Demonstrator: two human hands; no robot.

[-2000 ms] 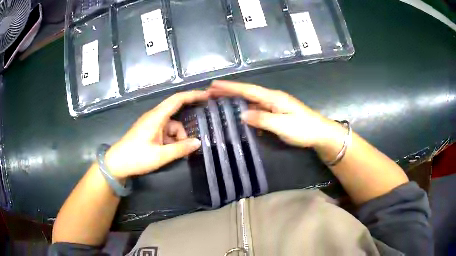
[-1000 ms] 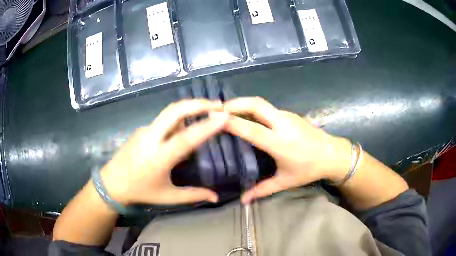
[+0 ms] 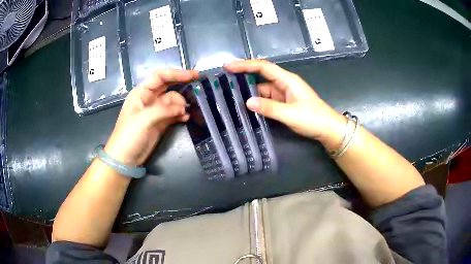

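Observation:
Several keypad phones (image 3: 223, 129) stand in a slanted, overlapping row in front of me, screens toward the top and keys toward my body. Small green spots show at their top ends. My left hand (image 3: 155, 105) is at the upper left of the row, one fingertip on the top edge, thumb and curled fingers against the leftmost phone. My right hand (image 3: 289, 100) grips the upper right, thumb on the rightmost phone and fingers over the top edge. The phones' backs are hidden.
A clear blister tray (image 3: 129, 98) lies just beyond the hands, with white paper label slips (image 3: 96, 59) in several pockets. A white fan (image 3: 15, 23) stands at the upper left. The dark green surface (image 3: 51, 149) curves around my body.
The phones have been turned end for end: keys were at the far end and now point toward me. My hands have moved from around the row to its upper corners.

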